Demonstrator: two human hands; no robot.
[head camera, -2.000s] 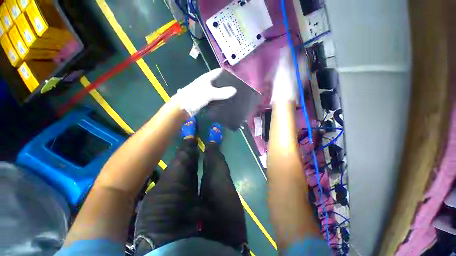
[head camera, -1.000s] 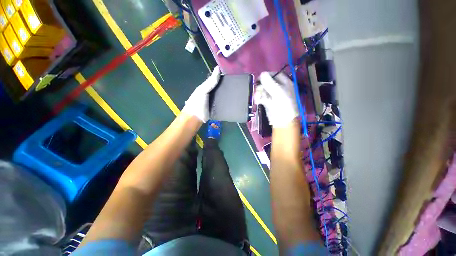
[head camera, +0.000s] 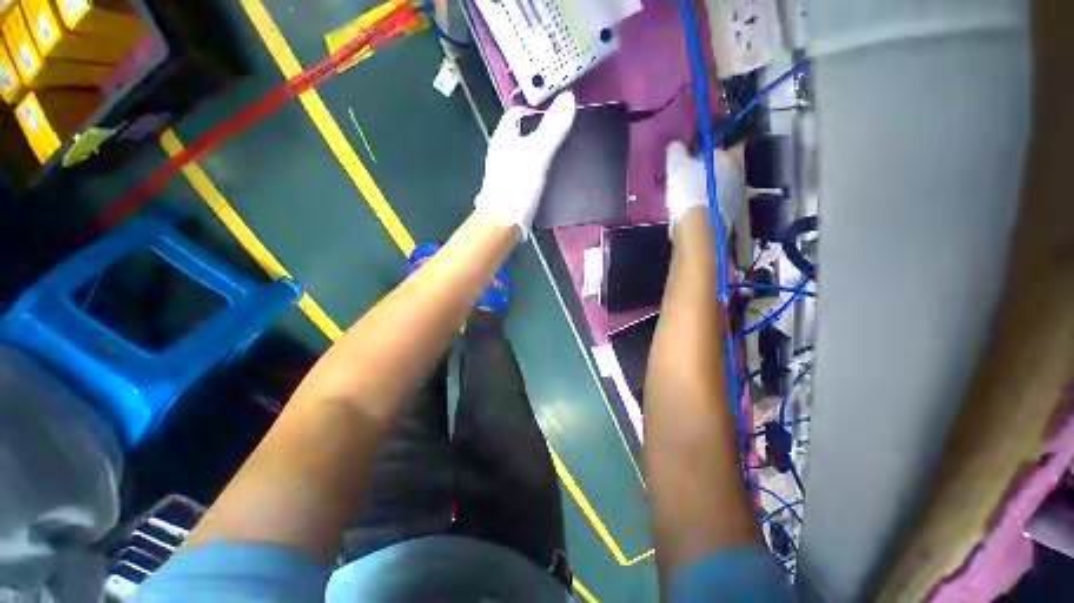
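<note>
My left hand (head camera: 525, 163), in a white glove, holds the near edge of a flat dark grey set-top box (head camera: 587, 165) at the pink-lined shelf (head camera: 660, 132). A black lead runs from the box's far side. My right hand (head camera: 704, 189), also in a white glove, is at the back of the shelf, partly behind the blue cable (head camera: 710, 153); its fingertips and anything in them are not clear. Another dark box (head camera: 634, 269) lies beside the held one, with a paper label (head camera: 592, 271) at its edge.
A white perforated unit (head camera: 544, 45) lies at the shelf's far end. Power strips and adapters (head camera: 768, 159) line the back. A grey panel (head camera: 907, 236) stands at right. A blue stool (head camera: 147, 318), a red strap (head camera: 253, 112) and yellow boxes (head camera: 88, 47) are at left.
The box has moved from over the floor onto the shelf area, beside the other boxes. My right hand has left the box's side and moved back towards the power strips.
</note>
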